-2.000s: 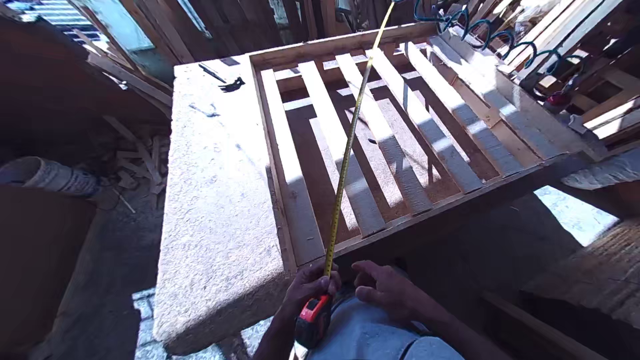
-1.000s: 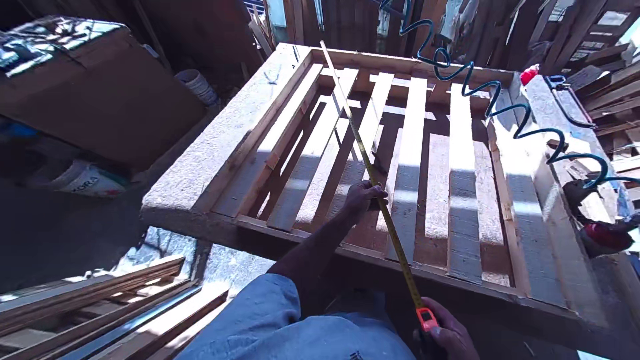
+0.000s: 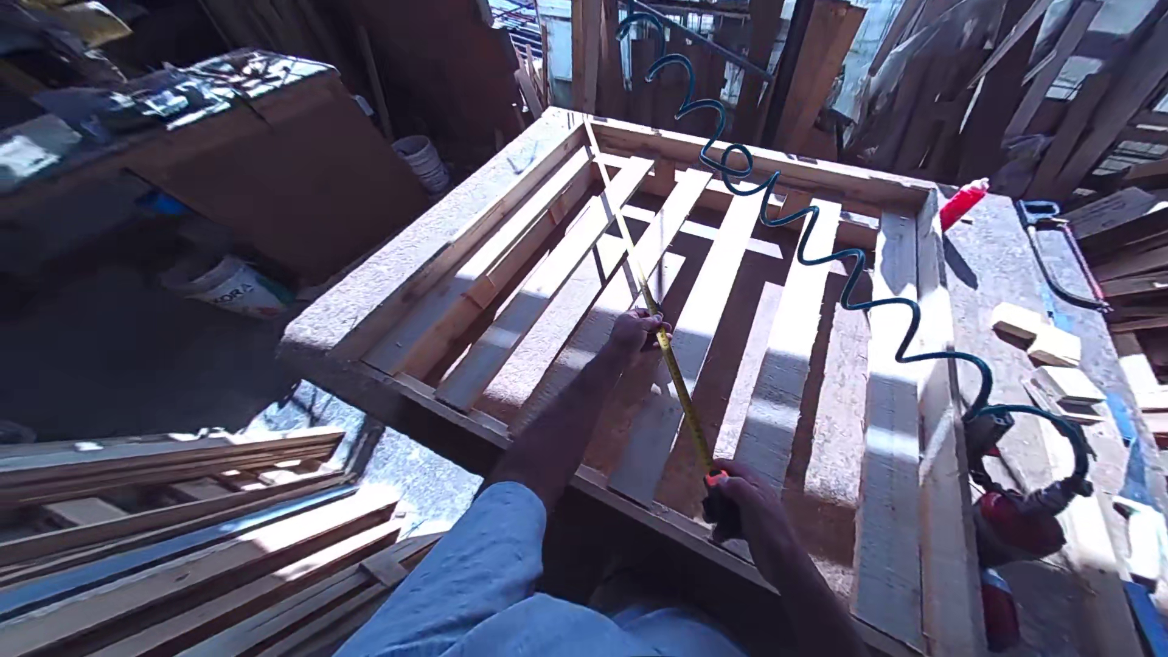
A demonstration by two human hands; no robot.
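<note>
A slatted wooden frame (image 3: 940,438) lies on a workbench in front of me. A yellow tape measure blade (image 3: 683,388) runs diagonally over its slats, out to the far left corner. My left hand (image 3: 639,330) pinches the blade above the middle slats. In my right hand (image 3: 750,511) is the tape measure's case (image 3: 721,502), dark with an orange-red part, near the frame's front rail. Whether the blade's far end touches the corner is too small to tell.
A coiled teal air hose (image 3: 853,274) crosses above the frame to a red air tool (image 3: 1022,525) at right. Wood blocks (image 3: 1068,383), a red bottle (image 3: 963,203) and a hacksaw (image 3: 1063,255) lie nearby. Stacked wooden pieces (image 3: 182,557) stand at lower left, buckets (image 3: 237,287) at left.
Two seconds ago both hands were together near the frame's front edge; now my left hand is out over the slats and my right holds the case apart from it. The view has shifted considerably.
</note>
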